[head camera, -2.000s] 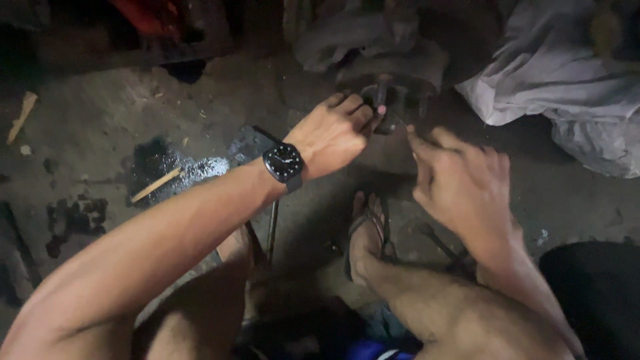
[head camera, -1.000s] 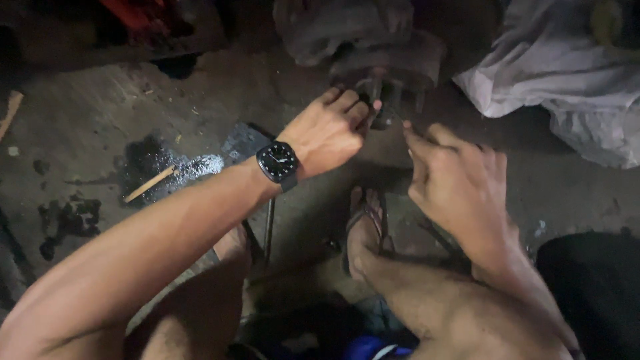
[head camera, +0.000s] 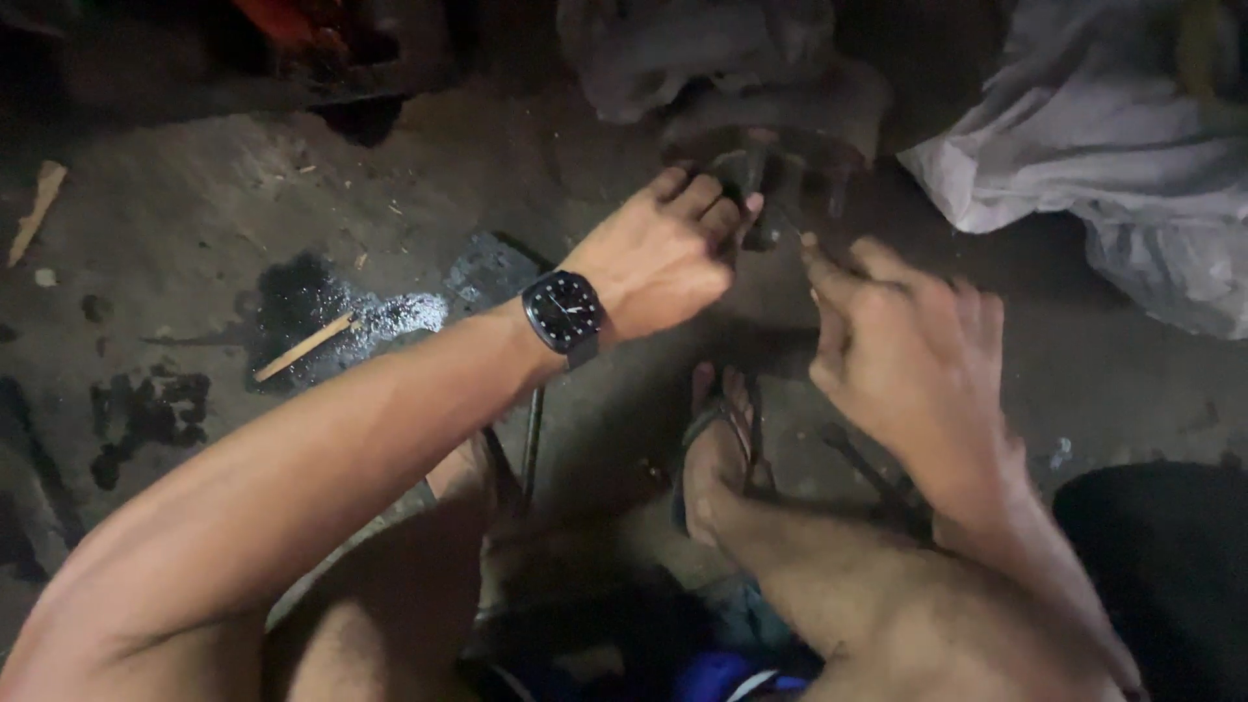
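Observation:
My left hand (head camera: 673, 249), with a black watch (head camera: 563, 310) on its wrist, reaches to the front of a dark metal mechanical part (head camera: 770, 146) that has a rounded rim and projecting studs. Its fingers are curled against the part; whether they grip something is hidden. To the right, my right hand (head camera: 892, 331) has its thumb and forefinger near a thin dark wire or rod that runs toward the part. The thing is faint and blurred, so its kind and the hold on it cannot be made out.
Pale sheeting (head camera: 1092, 146) lies at the upper right. A wooden stick (head camera: 304, 347) rests by a wet patch on the floor, with a dark flat piece (head camera: 492, 268) beside it. A long rod (head camera: 532, 444) is near my feet. A dark round object (head camera: 1150, 575) stands at the lower right.

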